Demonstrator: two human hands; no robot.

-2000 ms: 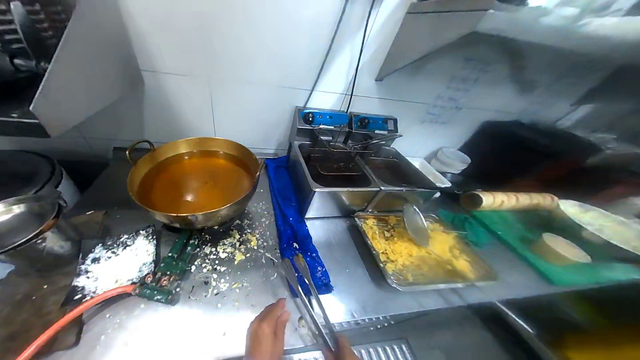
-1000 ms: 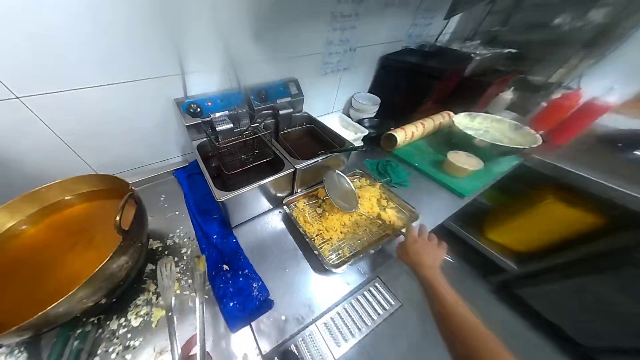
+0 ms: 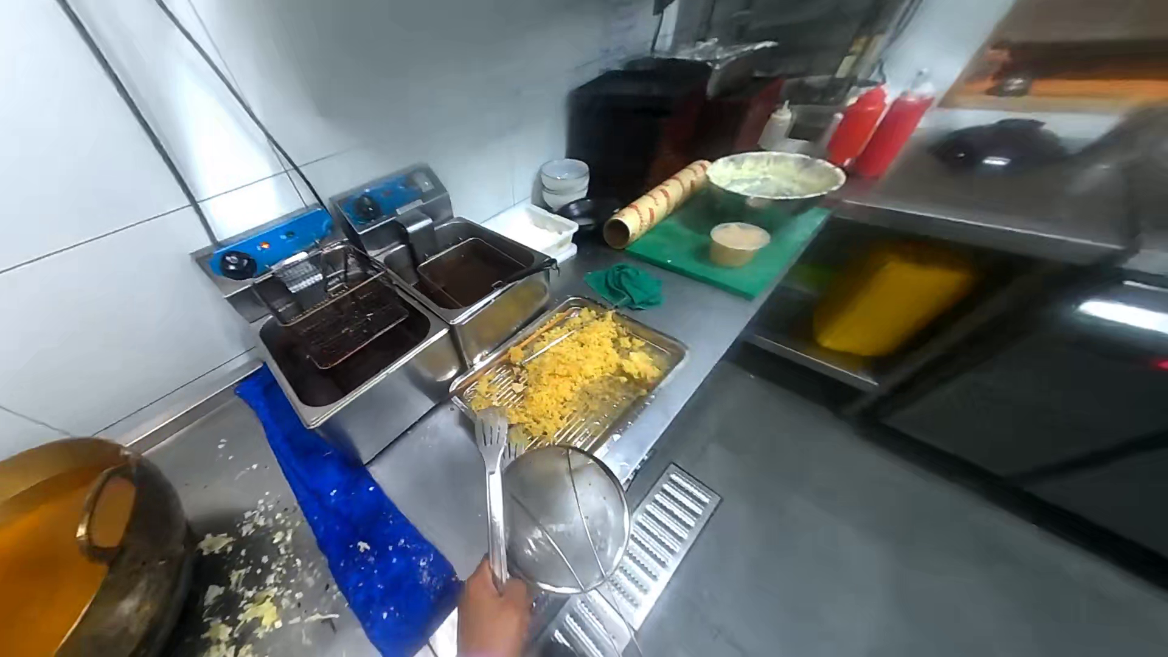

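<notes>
My left hand [image 3: 494, 610], at the bottom edge, is closed around metal serving tongs [image 3: 494, 497], whose slotted tips point at the near edge of the metal tray [image 3: 671, 351]. Yellow fried bits [image 3: 570, 365] lie on the ribbed bottom of that tray. A round wire-mesh skimmer [image 3: 566, 520] is just right of the tongs, over the counter's front edge; its handle end is out of sight. My right hand is not in view. On the left is a brass-coloured pan [image 3: 151, 575] of orange liquid, with a blue cloth [image 3: 356, 529] between it and the tray.
Behind the tray stands a two-well electric fryer [image 3: 365, 338] with baskets. Further right are a green cloth [image 3: 626, 286], a green board [image 3: 675, 246] with a tub [image 3: 739, 245], a patterned roll [image 3: 657, 205], a wide bowl [image 3: 776, 175] and red squeeze bottles [image 3: 858, 123]. Below is a floor grate [image 3: 675, 516].
The skimmer has left the tray and is now beside the tongs. My right hand, at the tray's right edge a second ago, is out of view. The tongs have moved over to the tray.
</notes>
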